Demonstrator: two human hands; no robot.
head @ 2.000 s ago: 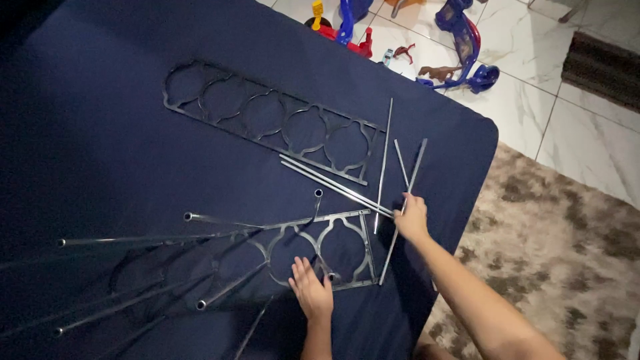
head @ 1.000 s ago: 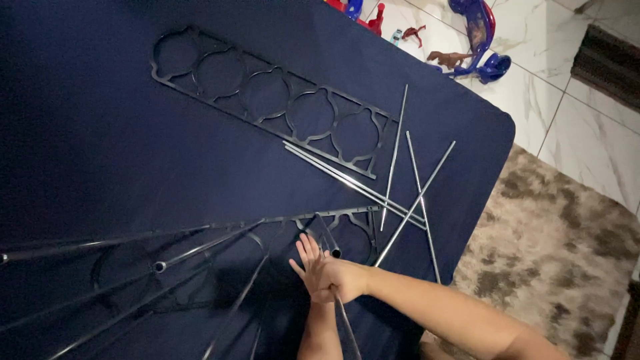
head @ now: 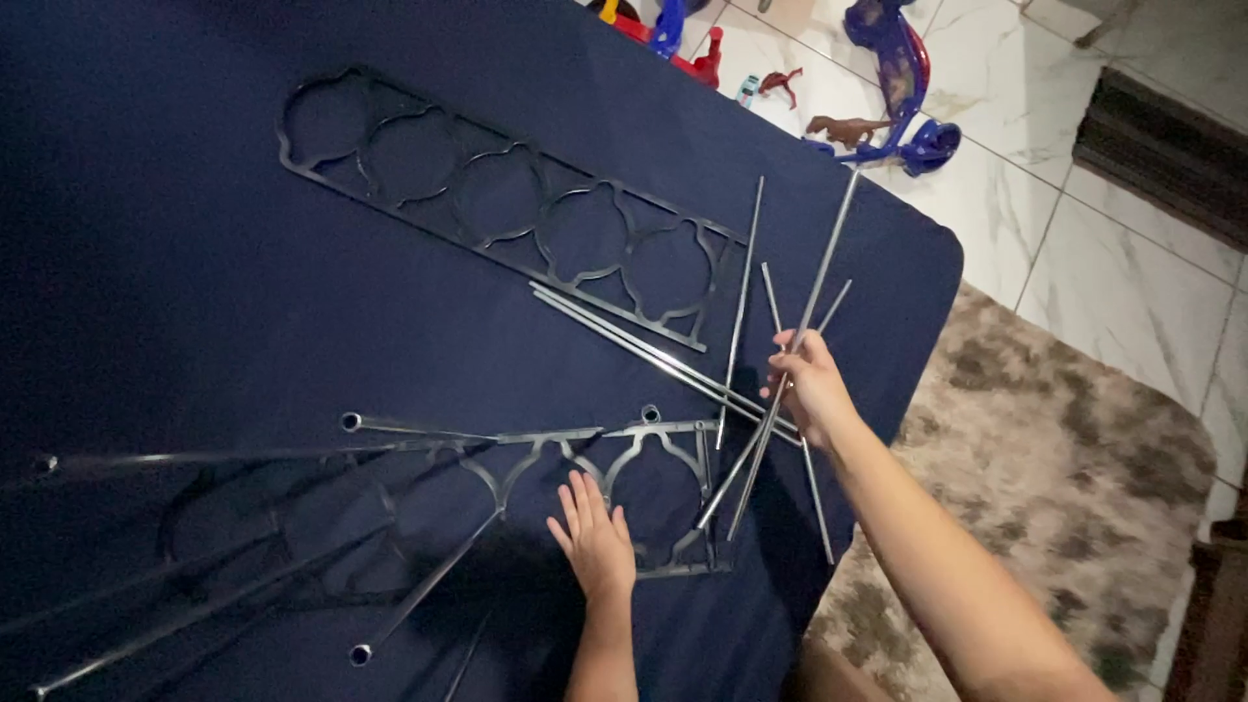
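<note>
My right hand (head: 814, 388) grips a thin metal rod (head: 827, 255) over several others that lie crossed on the dark blue cloth. My left hand (head: 593, 538), fingers spread and holding nothing, is over the lower dark openwork panel (head: 673, 431), near its right end. Metal tubes (head: 429, 580) stand up from that panel toward the camera. A second dark panel with a row of rounded openings (head: 546, 268) lies flat above it. Two rods (head: 643, 353) run side by side from its lower edge toward my right hand. Another rod (head: 743, 302) lies by its right end.
The cloth-covered surface (head: 907, 229) has a rounded corner at the right. Beyond its edge are a marble-look tiled floor (head: 1014, 205), a mottled brown rug (head: 1053, 429), a dark striped mat (head: 1170, 156), a toy dinosaur (head: 848, 131) and blue and red plastic toys (head: 892, 58).
My right hand has moved from beside my left hand to the crossed rods on the right, and now holds a rod there. The left hand stays over the lower panel.
</note>
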